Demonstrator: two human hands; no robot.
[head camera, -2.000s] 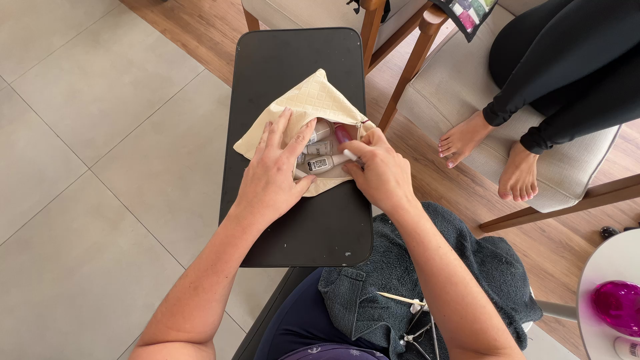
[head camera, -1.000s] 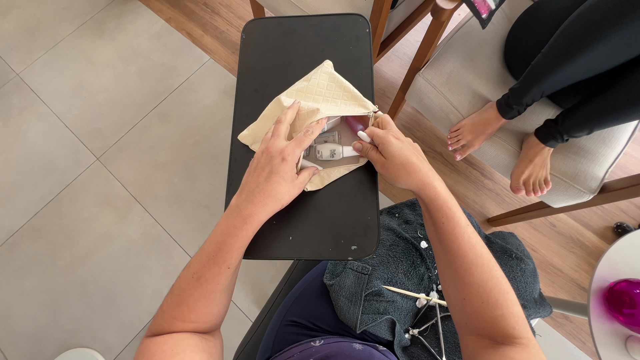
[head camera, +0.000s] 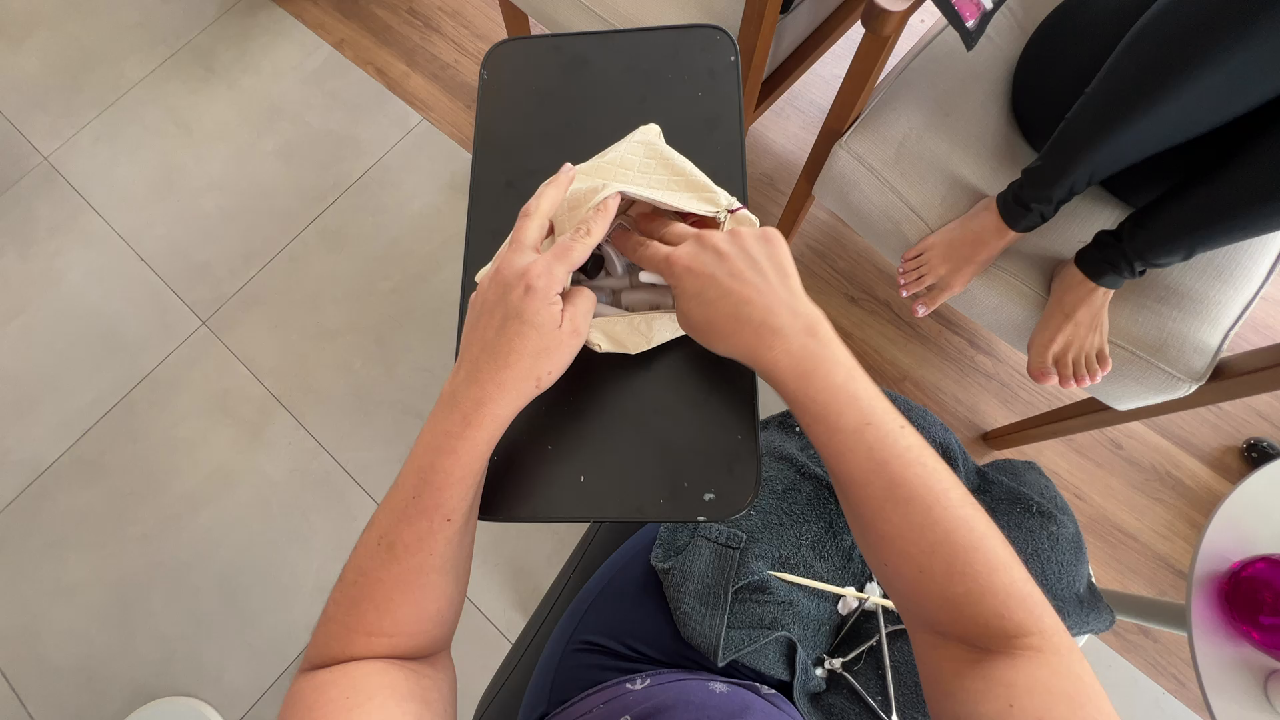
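Observation:
A cream quilted zipper pouch lies unzipped on the black tabletop. Inside it are several small bottles with white or clear parts, and one dark round cap. My left hand grips the pouch's left edge, its fingers over the fabric beside the opening. My right hand reaches into the opening from the right; its fingertips are among the bottles and partly hidden, so whether they grip one cannot be told. The zipper pull sits at the pouch's right corner, just above my right hand.
On my lap lies a dark blue-grey towel with a pointed wooden stick, cotton bits and metal nippers. At right, another person's bare feet rest on a cushioned chair. A white round table holds a magenta bowl.
My right hand has moved from the pouch's right edge into its opening, with its fingers now deeper among the bottles. My left hand stays at the left edge.

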